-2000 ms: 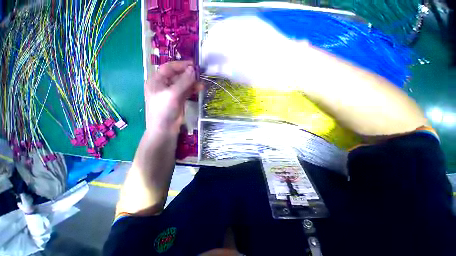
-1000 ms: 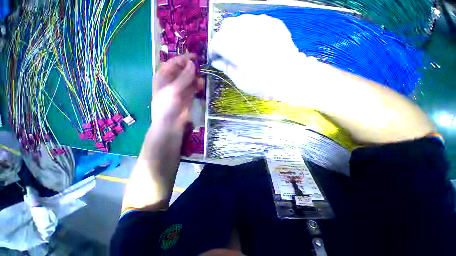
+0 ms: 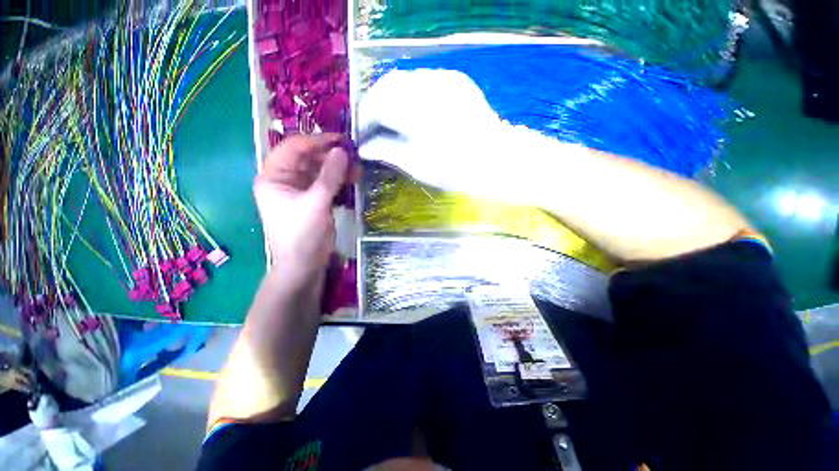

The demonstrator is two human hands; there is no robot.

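Observation:
My bare left hand (image 3: 299, 198) is over the narrow housing bin, thumb and forefinger pinched together. A small magenta connector housing (image 3: 344, 144) shows at its fingertips, hard to separate from the bin behind. My right hand (image 3: 432, 124) wears a white, overexposed glove and lies over the blue and yellow wires. Its fingertips are close to my left ones, just right of the bin's divider. Whether it holds a wire cannot be seen. Blue wires (image 3: 626, 110) extend above the right forearm, and yellow wires (image 3: 405, 207) lie below the glove.
The divided parts tray (image 3: 478, 42) also holds loose magenta housings (image 3: 299, 55), green wires (image 3: 552, 18) and white wires (image 3: 414, 276). Finished harnesses (image 3: 138, 120) spread over the green mat (image 3: 216, 166) at left. An ID badge (image 3: 524, 345) hangs at the tray's near edge.
The view has shifted, so the tray sits lower and further left and more green wire shows. The thin strand visible earlier between the hands no longer shows. The hands remain close together.

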